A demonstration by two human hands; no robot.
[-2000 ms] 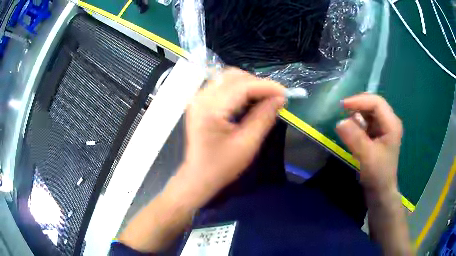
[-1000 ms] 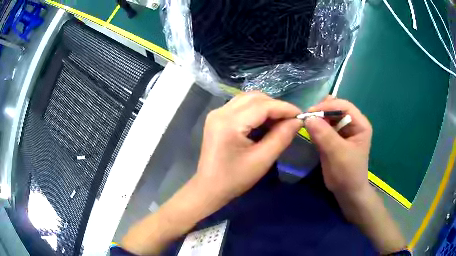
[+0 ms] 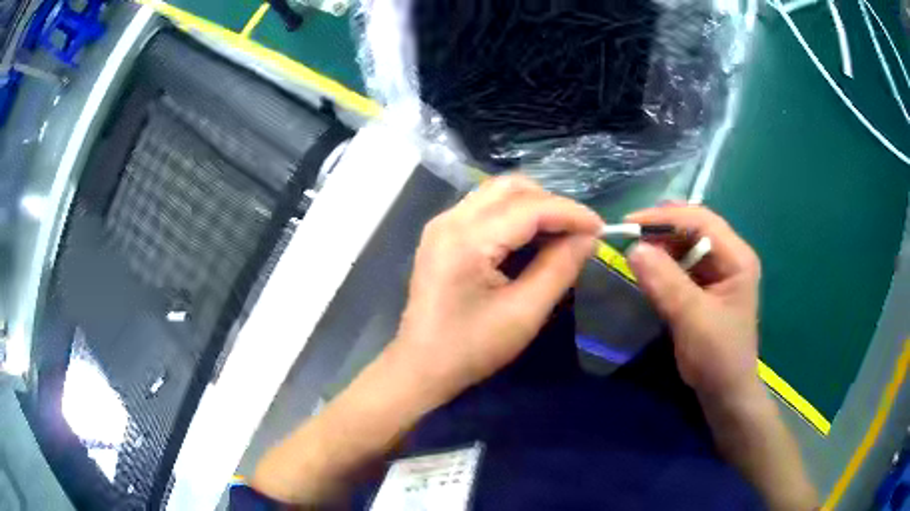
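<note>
My left hand (image 3: pixel 499 274) pinches one end of a small white sleeve (image 3: pixel 621 231) between thumb and fingertips. My right hand (image 3: pixel 703 284) grips a black part (image 3: pixel 659 231) whose end meets or sits inside the sleeve; the exact overlap cannot be told. A white strip end (image 3: pixel 696 252) sticks out between the right fingers. Both hands are close together in front of the open plastic bag (image 3: pixel 399 70), which is full of black parts (image 3: pixel 539 80).
The mesh belt (image 3: pixel 190 220) runs along the left, with small white pieces (image 3: pixel 177 315) on it and a broad white side rail (image 3: pixel 299 289). Long white strips (image 3: pixel 843 110) lie on the green mat (image 3: pixel 798 230) at the right. Yellow tape (image 3: pixel 793 397) edges the mat.
Two seconds ago the hands were apart; they came together with the black part and sleeve between them. Over the last second their pose has hardly changed, while the view has shifted slightly.
</note>
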